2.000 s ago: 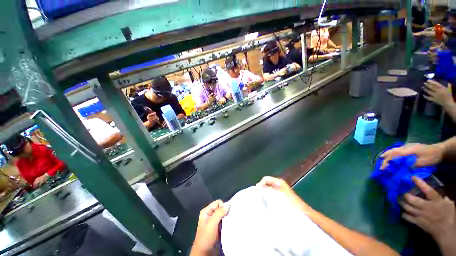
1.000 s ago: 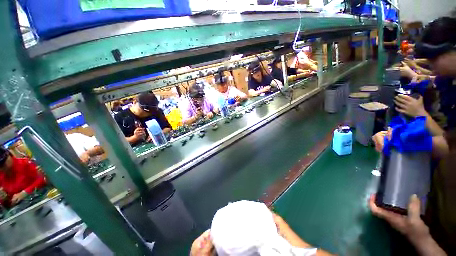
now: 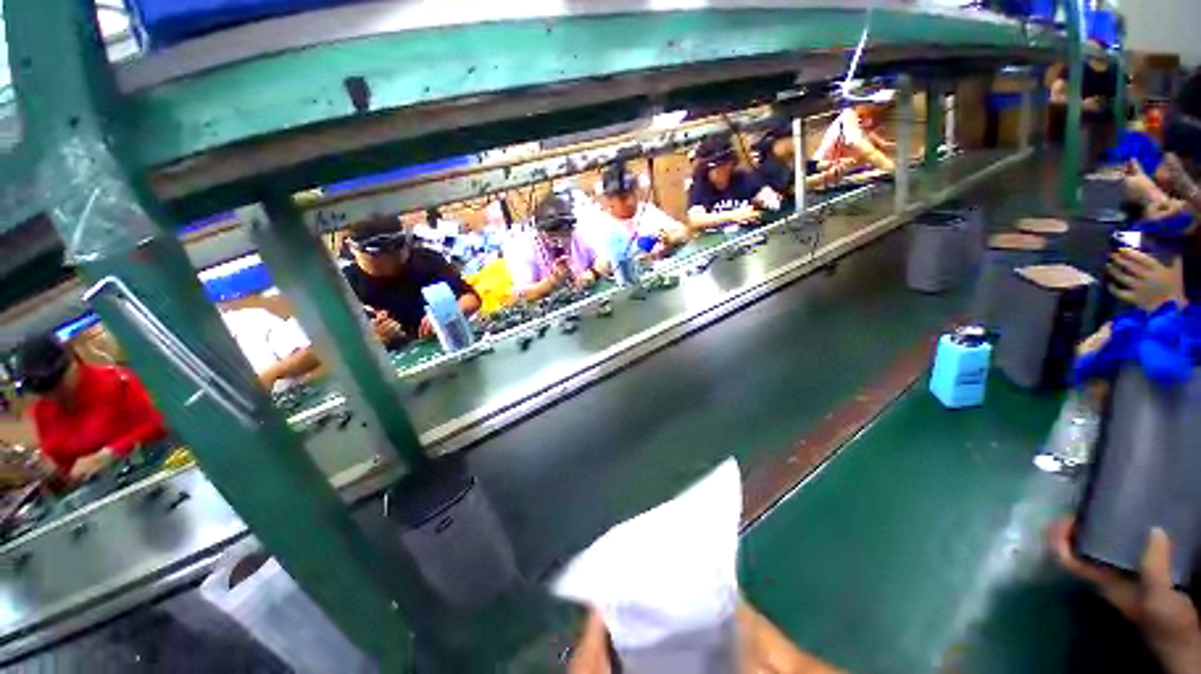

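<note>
A white protective bag [image 3: 669,566] stands in front of me at the bottom of the view, its top pulled to a point at the upper right. A greyish shape shows through its lower part; the picture's edge cuts it off. My left hand [image 3: 593,645] is at the bag's left side, mostly cut off and partly hidden. My right hand [image 3: 764,643] is against its right side, fingers largely hidden behind the bag. Both hands hold the bag between them.
A grey unit [image 3: 454,533] stands on the belt at left, near a bagged unit [image 3: 270,606] behind the green post [image 3: 283,487]. A light-blue bottle [image 3: 960,369] and grey units [image 3: 1047,323] stand at right. A neighbouring worker holds a grey unit [image 3: 1143,461] and blue cloth [image 3: 1152,349].
The bag's top has gone from rounded to a raised peak. The neighbour's unit and cloth have shifted right in view, and the view has turned slightly left.
</note>
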